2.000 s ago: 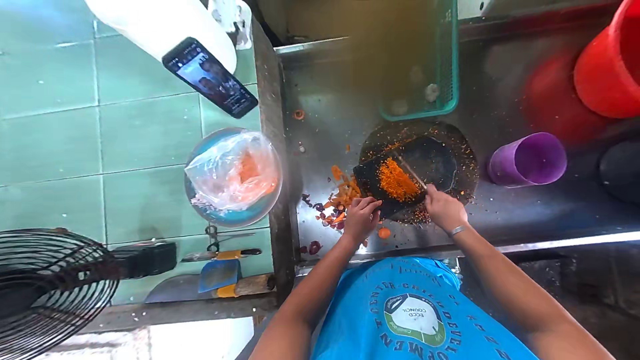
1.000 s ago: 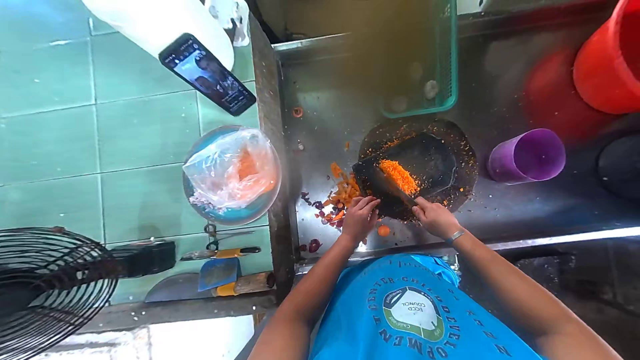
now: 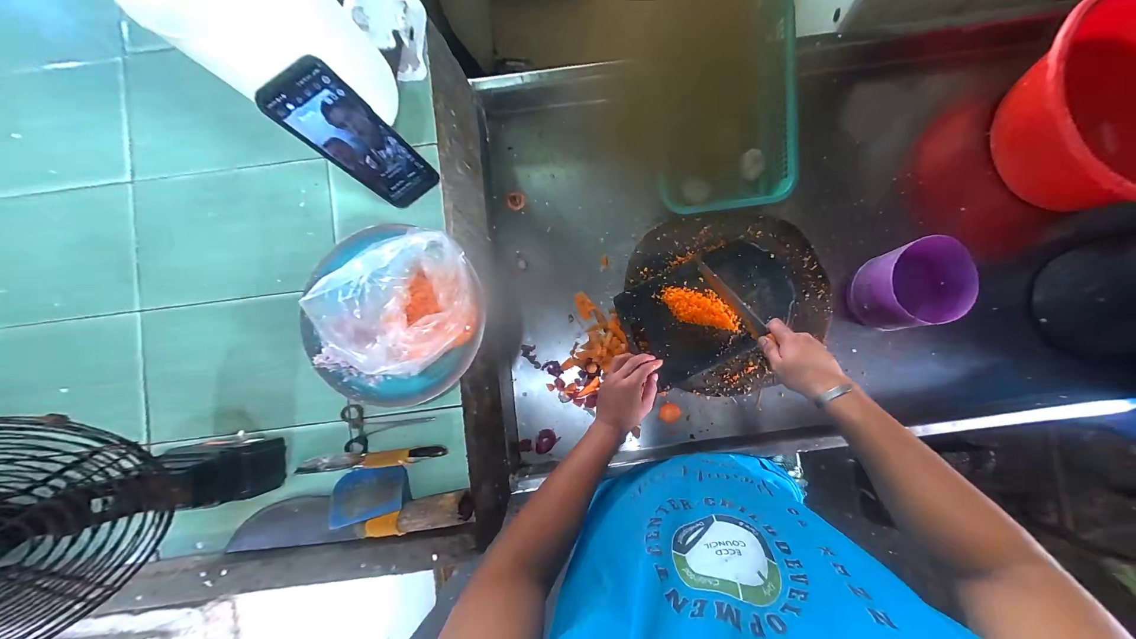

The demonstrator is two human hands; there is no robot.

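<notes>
In the head view a dark chopping board (image 3: 679, 351) lies tilted across a round dark board (image 3: 812, 306) strewn with orange bits. A pile of finely chopped carrot (image 3: 701, 309) rests on the dark board. My right hand (image 3: 803, 359) grips the handle of a knife (image 3: 729, 293), whose blade lies along the right side of the pile. My left hand (image 3: 628, 390) is at the board's lower left corner, fingers bent against its edge; whether they grip it is partly hidden. Carrot peelings (image 3: 603, 342) and purple onion scraps (image 3: 548, 441) lie to the left, a carrot piece (image 3: 669, 412) below.
A green plastic basket (image 3: 790, 177) stands beyond the boards, a purple cup (image 3: 932, 280) and red bucket (image 3: 1021, 133) to the right. On the left tiles are a bowl (image 3: 472, 355) holding a plastic bag, a phone (image 3: 346, 129), scissors (image 3: 355, 426), a cleaver (image 3: 284, 524) and a fan (image 3: 80, 515).
The knife was over the chopped carrot and now lies along its right side. My right hand has shifted a little with it. My left hand has stayed at the board's corner.
</notes>
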